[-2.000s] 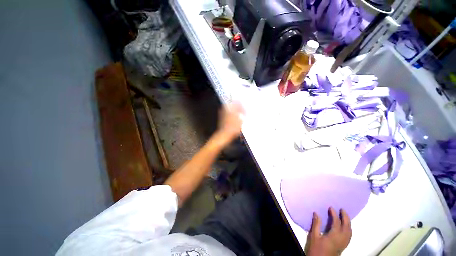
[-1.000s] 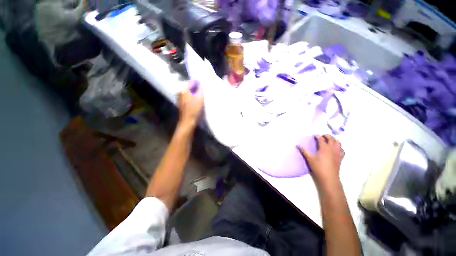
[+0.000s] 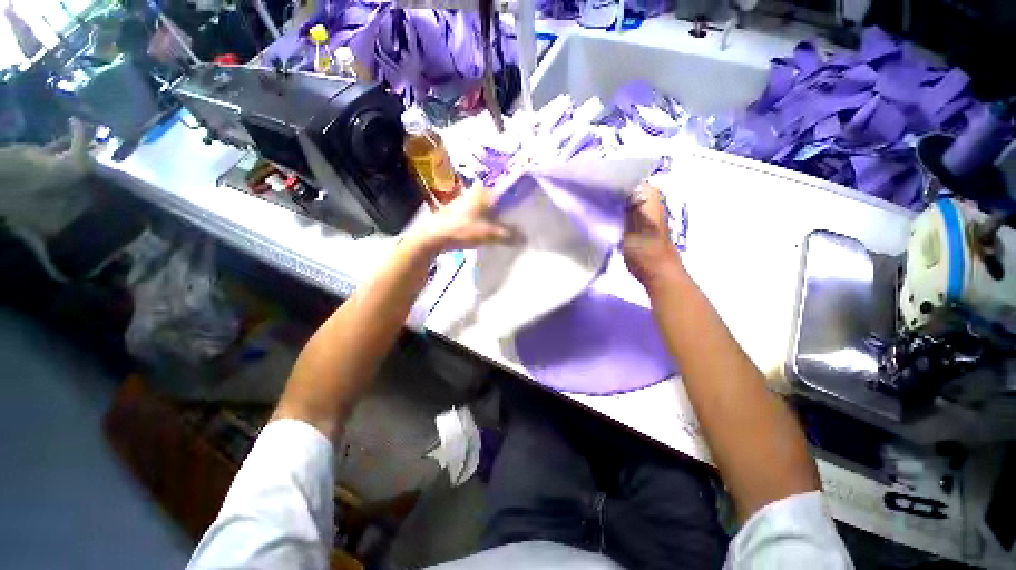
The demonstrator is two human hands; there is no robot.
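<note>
My left hand (image 3: 462,223) grips the left side of a white backing piece (image 3: 540,247) with purple edging, raised over the table's front edge. My right hand (image 3: 646,228) holds its upper right side; the fingertips are partly hidden. The piece is folded and slightly blurred. A rounded purple fabric panel (image 3: 602,343) lies flat on the table below it, its upper part covered by the raised piece.
An overlock machine (image 3: 947,262) with a silver cloth plate (image 3: 833,312) stands right. A dark sewing machine (image 3: 323,134) and an amber bottle (image 3: 429,161) are left. White and purple strips (image 3: 557,128) lie behind my hands; a purple heap (image 3: 869,100) lies beyond the trough (image 3: 668,69).
The white piece has moved right and up, now between both hands. My right hand has left the purple panel and taken the piece. The view has turned right, showing the overlock machine more fully.
</note>
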